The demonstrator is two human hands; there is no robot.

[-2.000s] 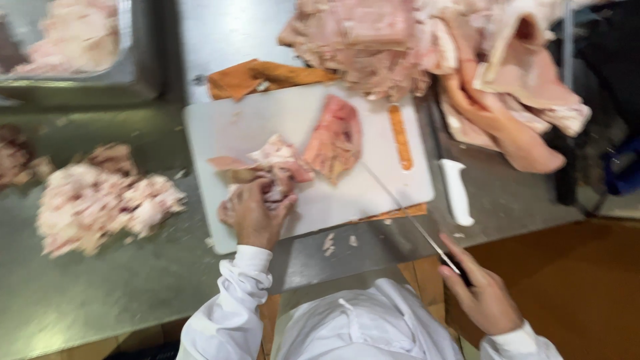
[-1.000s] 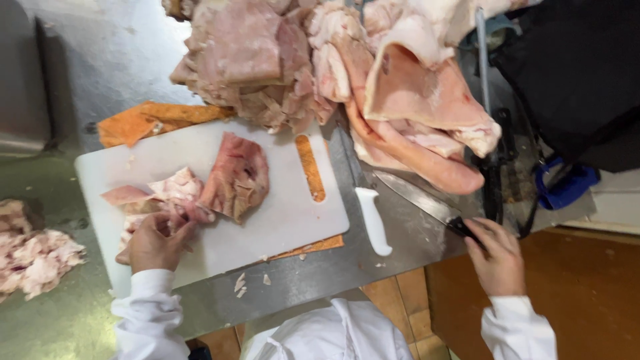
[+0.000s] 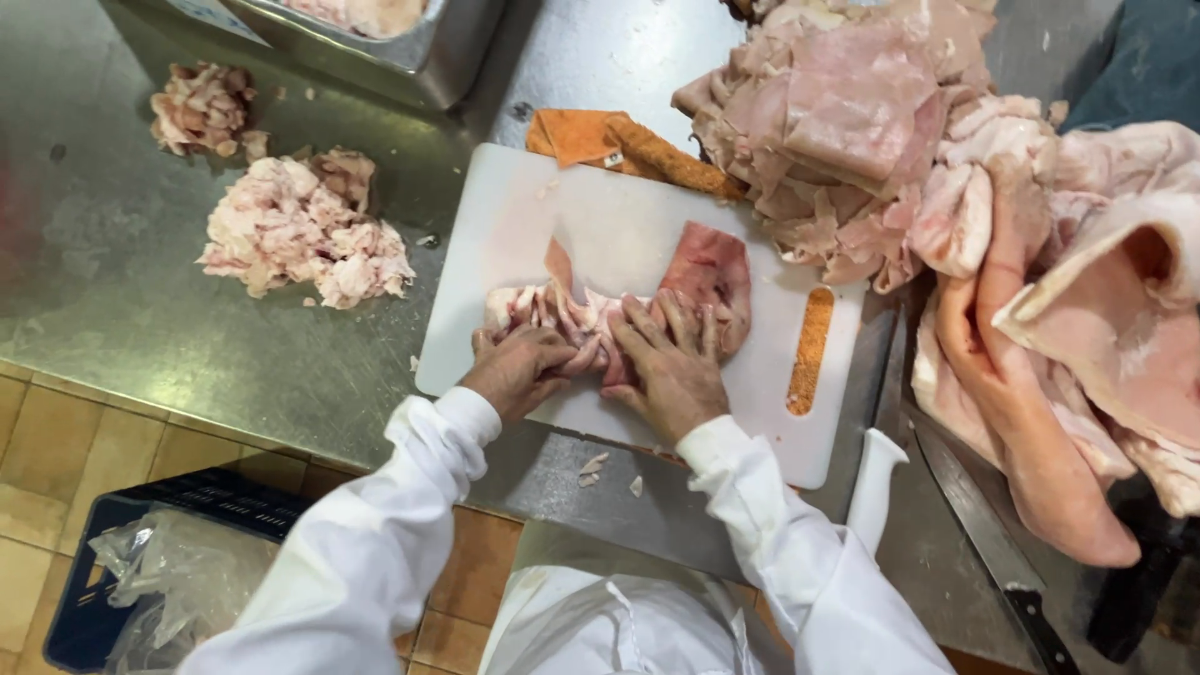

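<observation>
On a white plastic cutting board [image 3: 619, 225] lies a piece of raw meat with skin and fat [image 3: 591, 323], a redder flap [image 3: 717, 267] at its right end. My left hand [image 3: 520, 370] grips the fatty left part with curled fingers. My right hand [image 3: 670, 361] rests spread over the right part, fingertips on the meat. A black-handled knife [image 3: 980, 525] lies on the steel table to the right, its blade tip near the hanging skin pieces. Beside the board's right corner is a white handle [image 3: 874, 487]; the rest of that tool is hidden.
Heaps of pale trimmings [image 3: 300, 230] sit on the steel table [image 3: 112, 281] at left, below a metal tray [image 3: 441, 56]. Thin skin sheets [image 3: 844, 112] and large skin pieces [image 3: 1031, 375] are piled at right. An orange cloth [image 3: 628, 145] touches the board. A blue crate [image 3: 80, 600] stands lower left.
My right hand has let go of the black-handled knife, which now lies on the table, and has moved left onto the meat. My left hand stays at the meat. The view has shifted left.
</observation>
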